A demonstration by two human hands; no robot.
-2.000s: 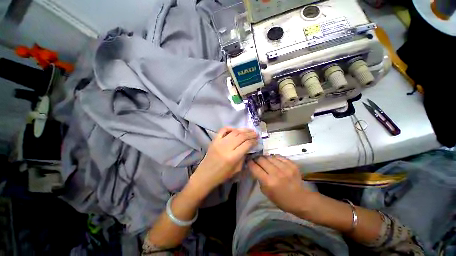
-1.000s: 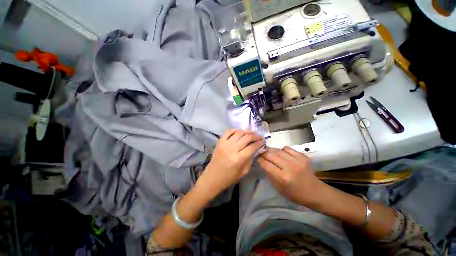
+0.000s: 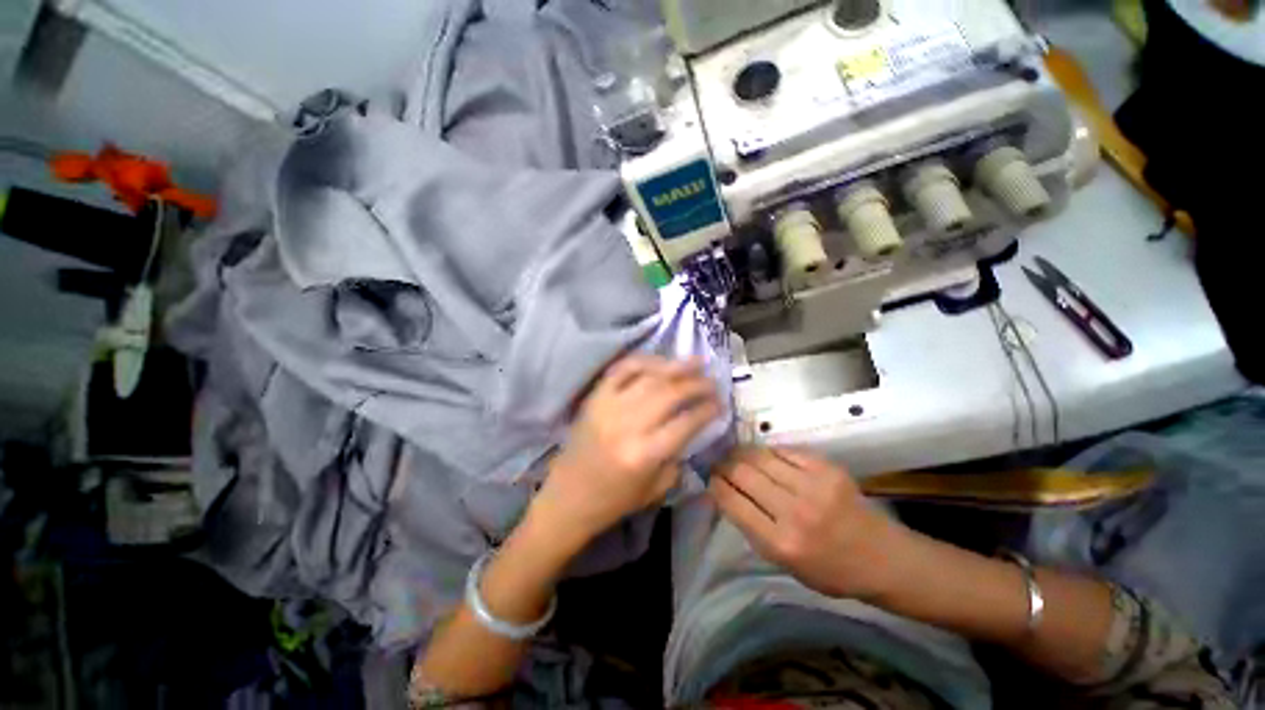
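The grey garment (image 3: 458,319) lies in a large heap left of the overlock machine (image 3: 874,125), and its edge runs to the lit presser foot area (image 3: 705,284). My left hand (image 3: 631,430) is on the cloth just in front of the presser foot; it is slightly blurred and its fingertips press on the cloth near the edge. My right hand (image 3: 798,520) pinches the garment's near edge at the table's front edge, just below and right of my left hand. The fingertips of my right hand are partly hidden by the cloth.
Dark-handled thread snips (image 3: 1078,308) and thin looped cords (image 3: 1024,372) lie on the white table right of the machine. A striped yellow table edge (image 3: 1013,486) runs in front. Clear plastic (image 3: 1158,520) and black cloth (image 3: 1207,180) are at the right. An orange tie (image 3: 128,178) hangs at the left.
My right hand has moved slightly down, apart from my left hand. My left hand has shifted slightly left. The cloth beside the presser foot has bunched into folds.
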